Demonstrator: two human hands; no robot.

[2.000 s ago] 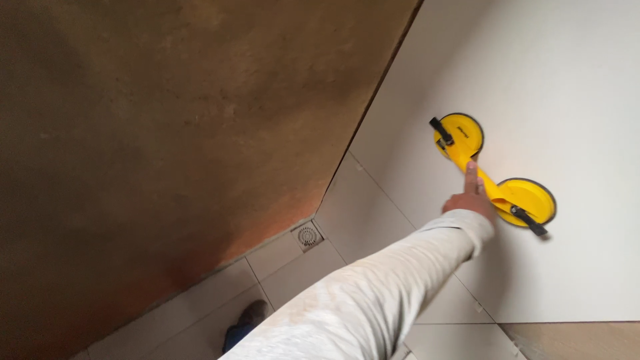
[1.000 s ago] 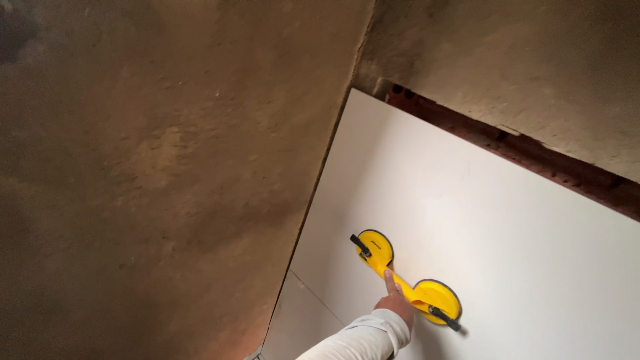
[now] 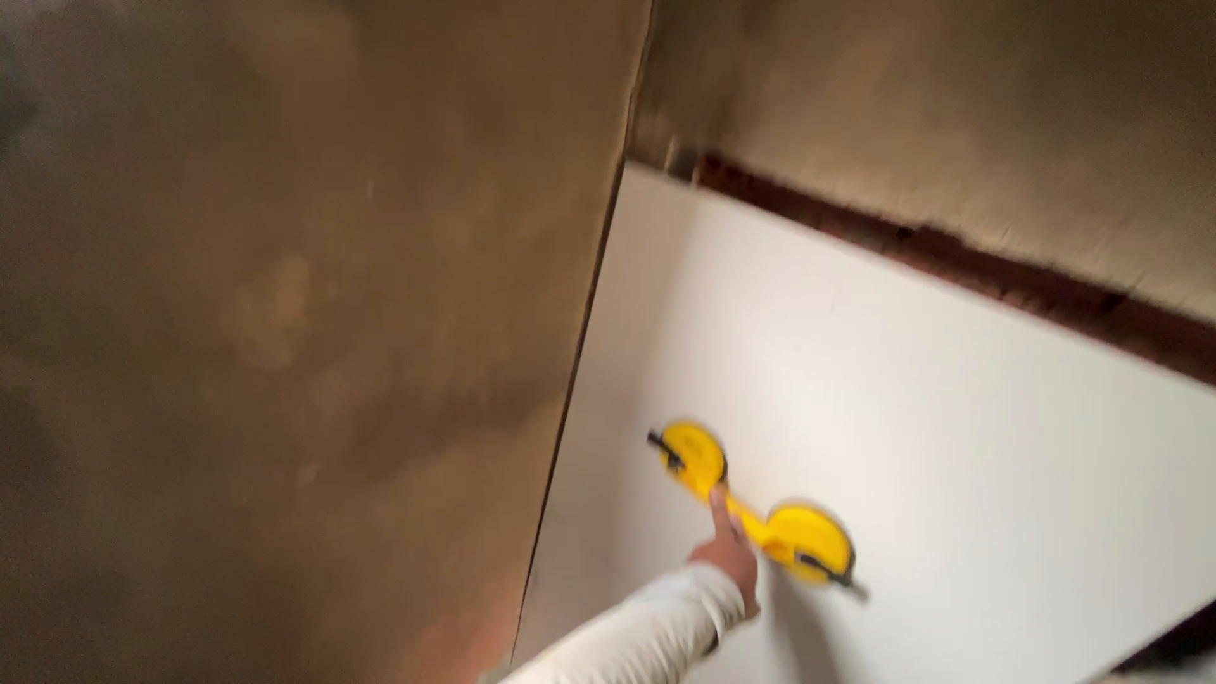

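Observation:
A yellow double suction cup lifter (image 3: 750, 522) with two round pads and black levers sits on the face of a large white tile panel (image 3: 912, 456). My right hand (image 3: 730, 560), in a long light sleeve, is on the lifter's handle between the pads. One finger points up over the handle; the others are partly hidden behind the hand. The picture is blurred. My left hand is out of view.
A rough brown plastered wall (image 3: 313, 332) fills the left side and meets the panel's long edge. Above the panel's upper edge runs a dark reddish recess (image 3: 997, 280), below another plastered wall surface (image 3: 950, 114).
The view has swung up from the tiled floor and drain to the panel's upper edge and the walls. My right hand stays on the lifter's handle.

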